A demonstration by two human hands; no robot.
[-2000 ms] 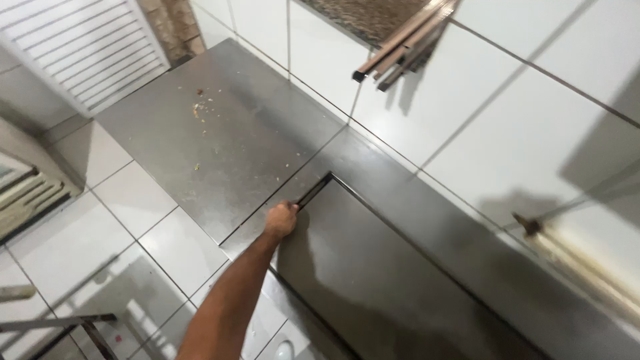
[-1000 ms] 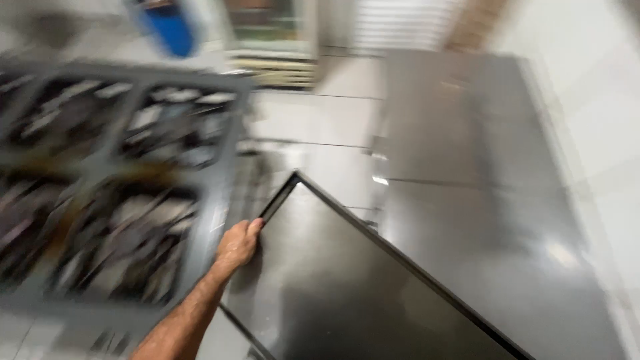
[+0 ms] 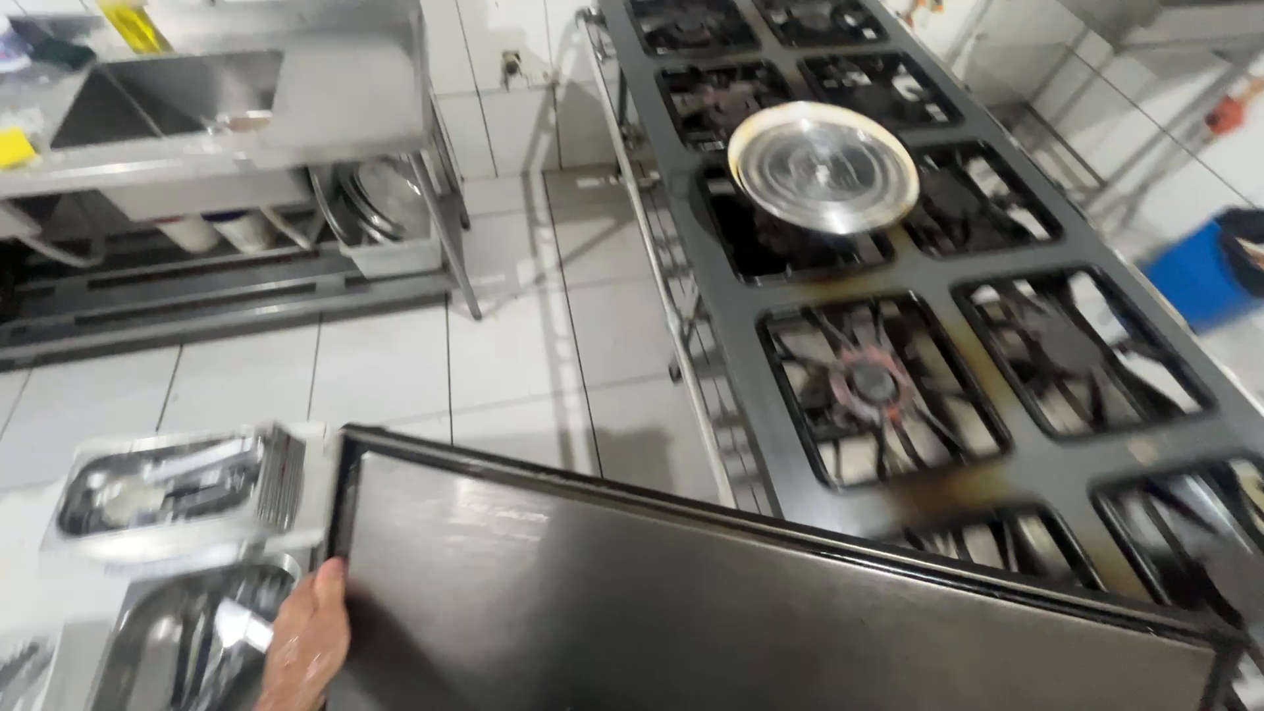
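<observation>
A large flat metal tray with a dark raised rim [image 3: 691,592] spans the lower part of the head view, tilted. My left hand [image 3: 308,632] grips its left edge, thumb on the rim and the other fingers hidden behind it. The right end of the tray runs to the lower right corner. My right hand is out of view. Past the tray's far edge lies a gas range [image 3: 731,346] with several burners, and a round metal lid or pan [image 3: 825,168] rests on top of it.
Left of my hand stand metal containers [image 3: 163,489] holding utensils. A steel sink counter [image 3: 336,99] is at the upper left, with a tub of pans [image 3: 385,212] on its lower shelf. White floor tiles [image 3: 385,365] lie between counter and range. A blue bin [image 3: 1205,276] stands at the far right.
The tray, earlier over a steel surface beside the wall, is now in front of the range and containers, still in my left hand. The view has swung widely across the room.
</observation>
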